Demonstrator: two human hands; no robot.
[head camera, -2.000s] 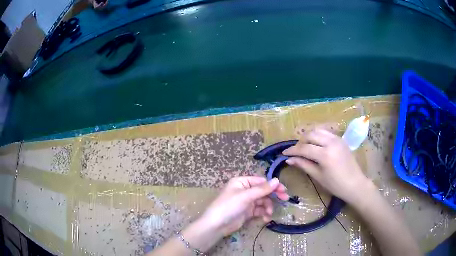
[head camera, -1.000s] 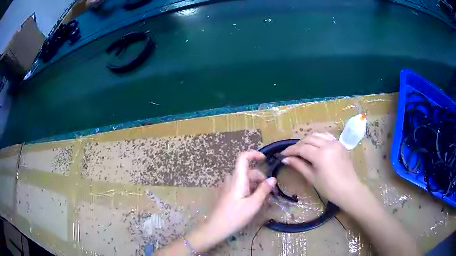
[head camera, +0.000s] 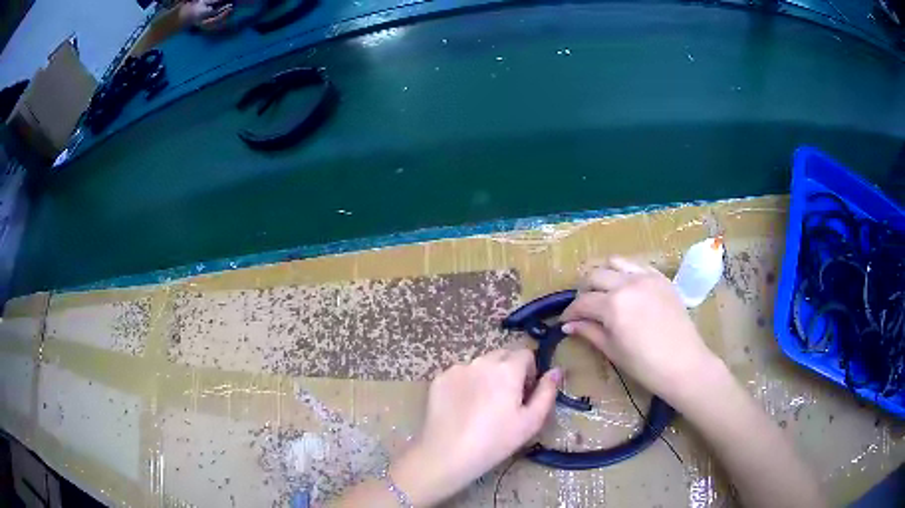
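Observation:
A black padded C-shaped headband (head camera: pixel 595 456) lies on the tan cardboard work mat (head camera: pixel 89 417), its open side to the left. A thinner black inner band (head camera: pixel 544 355) lies inside its arc. My left hand (head camera: pixel 486 412) pinches the inner band between thumb and fingers. My right hand (head camera: pixel 630 317) holds the upper part of the headband where the inner band meets it; its fingertips hide the contact. A thin black wire (head camera: pixel 627 392) crosses the headband's middle. Another wire trails from its lower end.
A white glue bottle (head camera: pixel 701 273) with an orange tip is beyond my right hand. A blue parts tray (head camera: pixel 791 288) of tangled black parts is at the right. A black headband (head camera: pixel 298 124) lies on the green belt (head camera: pixel 476 129). Another person's hand (head camera: pixel 206 12) shows at the top left.
The headband on the belt has moved right. My left hand has closed in on the inner band, which has turned from its pale side to dark. The other person's hand shows more fully.

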